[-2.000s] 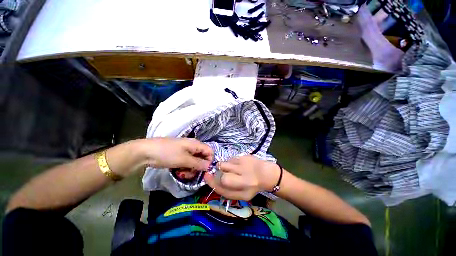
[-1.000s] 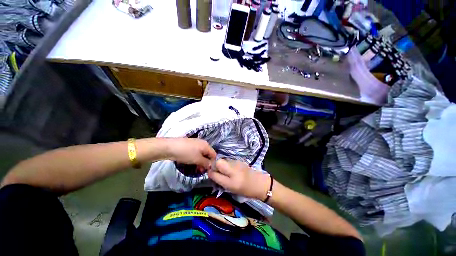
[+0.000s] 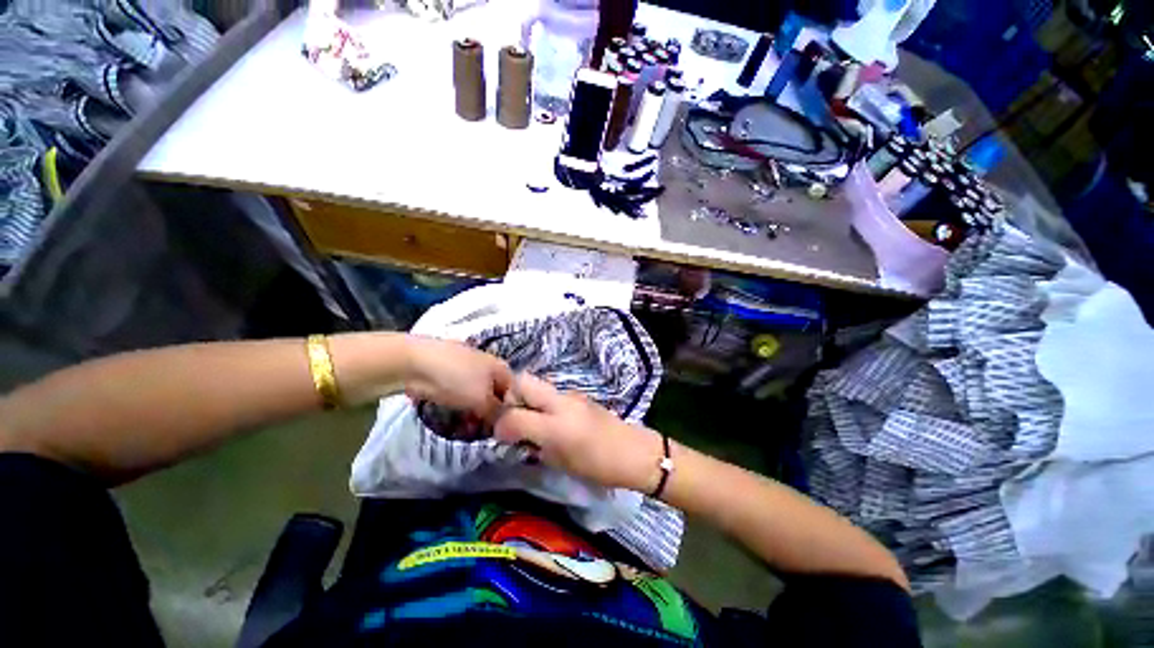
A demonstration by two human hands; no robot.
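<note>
A grey-and-white striped garment [image 3: 557,344] lies bunched in my lap, its opening towards me, with a narrow black band along the inside edge. Its white lining [image 3: 395,458] hangs out at the left and front. My left hand [image 3: 458,382] and my right hand [image 3: 576,434] meet over the near edge of the opening, fingertips together, pinching the garment's edge. A needle or fastening between the fingertips is too small to make out.
The white table [image 3: 291,127] ahead holds brown thread cones [image 3: 513,87], a phone [image 3: 587,119], black strips [image 3: 623,190] and a grey mat [image 3: 810,234] with tiny shiny bits. A pink basket [image 3: 882,232] of spools and a striped garment pile [image 3: 911,418] are at the right.
The view has tilted up, showing more of the table's back. My hands stay together at the garment's edge; my right hand's fingers are now bent over it, and more striped cloth shows below my right wrist.
</note>
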